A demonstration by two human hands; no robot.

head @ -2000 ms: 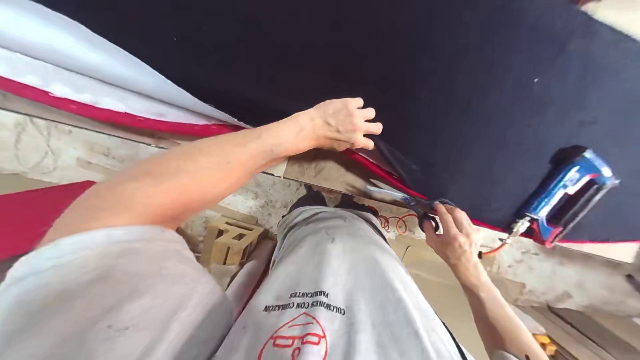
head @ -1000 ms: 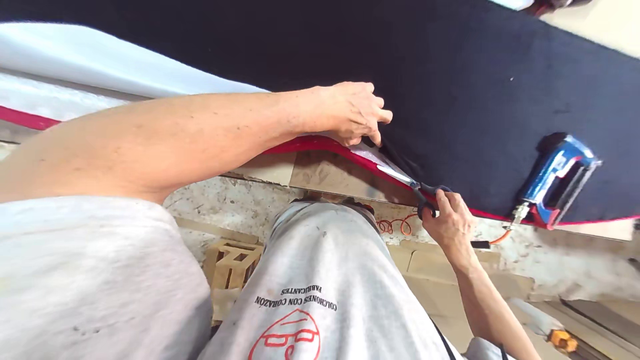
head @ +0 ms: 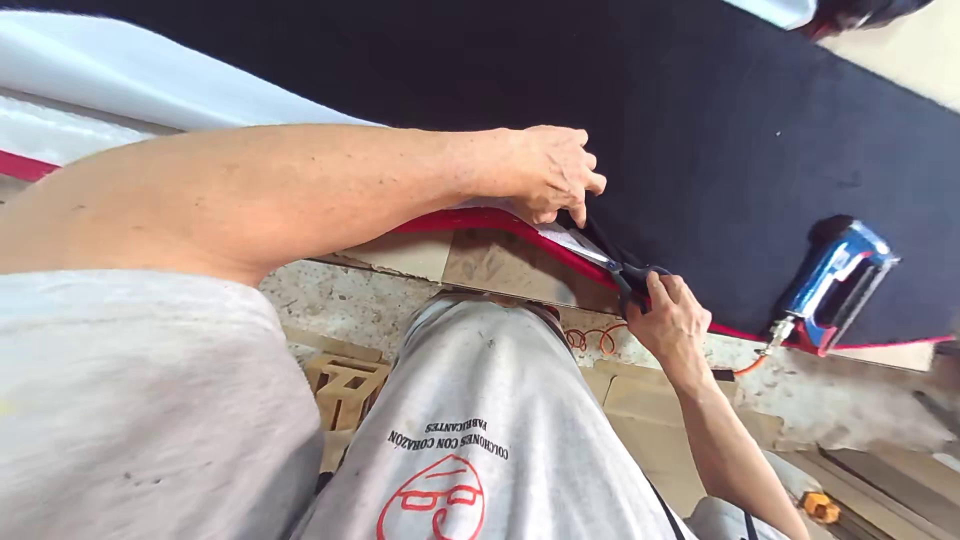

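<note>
Black-handled scissors [head: 611, 264] are in my right hand [head: 671, 311], fingers around the handles, with the metal blades pointing up and left toward my left hand. My left hand [head: 559, 169] pinches the edge of the dark fabric [head: 675, 112] just beyond the blades. Red fabric [head: 480, 218] runs along the near edge under the dark cloth, with white material showing between them by the blades. A blue pneumatic stapler [head: 832, 274] lies on the dark fabric to the right of my right hand.
An orange coiled air hose [head: 600, 340] leads to the stapler. White fabric [head: 150, 67] lies at the upper left. Below the work edge are a wooden crate-like piece [head: 341, 386], flat cardboard on the floor and a yellow object [head: 820, 508]. A dark object shows at the upper right.
Compared with two seconds ago, the scissors' blades now reach in at the fabric edge near my left hand. My left forearm lies more level across the cloth.
</note>
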